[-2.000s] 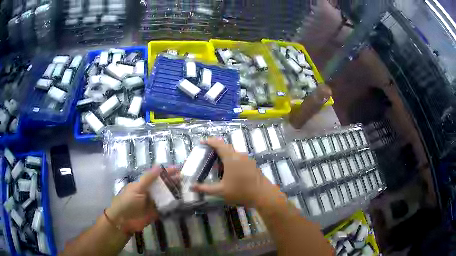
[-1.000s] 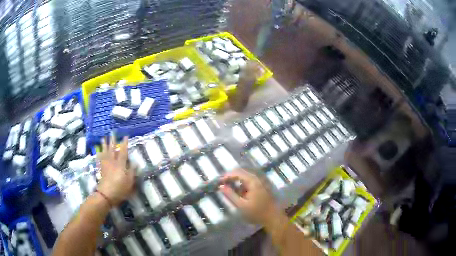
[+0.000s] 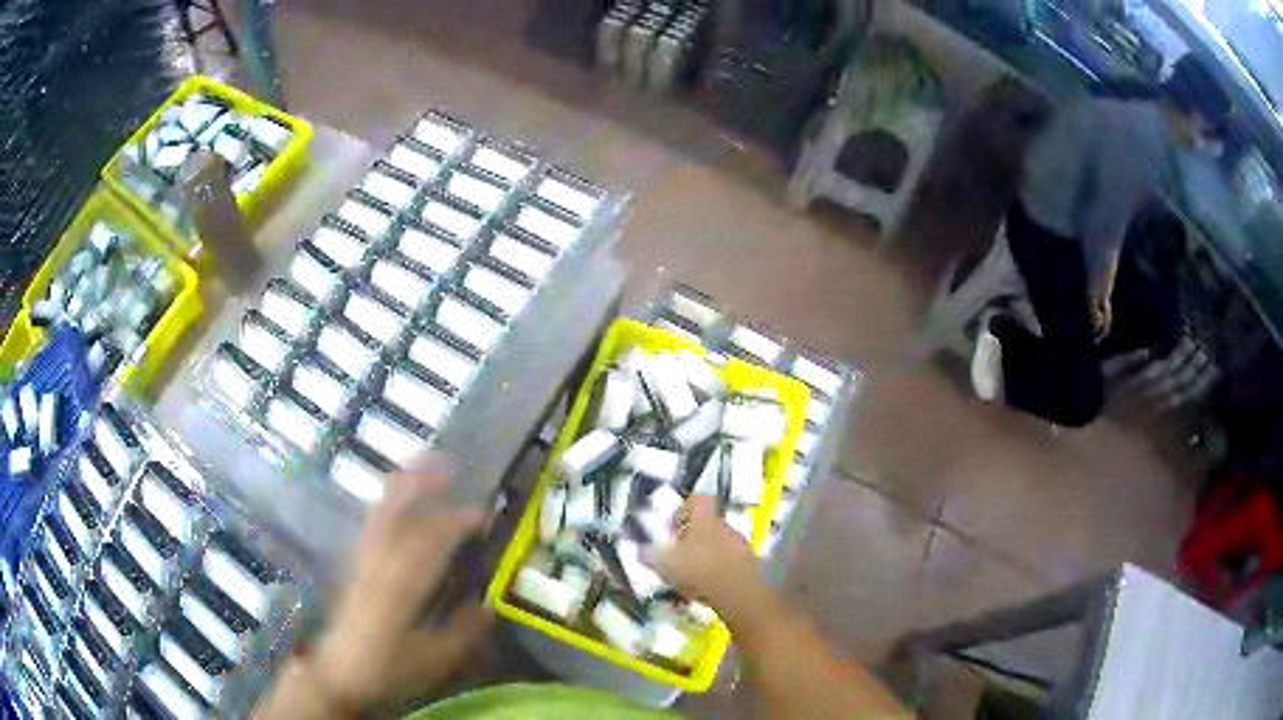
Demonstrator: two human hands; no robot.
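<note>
A yellow bin (image 3: 509,574) full of loose white-faced electronic units (image 3: 592,453) sits low at centre, on a clear tray of units beside the table. My right hand (image 3: 704,549) is in the bin's right part, with its fingertips at the units; it is blurred, and whether it grips one is not clear. My left hand (image 3: 408,577) is left of the bin, above the table edge, blurred, with its fingers partly spread; what it may hold is not clear. A clear tray filled with rows of units (image 3: 408,288) lies on the table behind my left hand.
Another filled tray (image 3: 134,563) lies at the lower left beside the blue slatted tray (image 3: 35,485). Two yellow bins (image 3: 293,158) and a brown cylinder (image 3: 221,222) stand at the back left. A seated person (image 3: 1090,239), a stool (image 3: 875,141) and a white-topped box (image 3: 1175,654) are right.
The view has swung right and down, towards the yellow bin at the table's side. My right hand has moved from the trays into that bin. My left hand has left the trays' left part.
</note>
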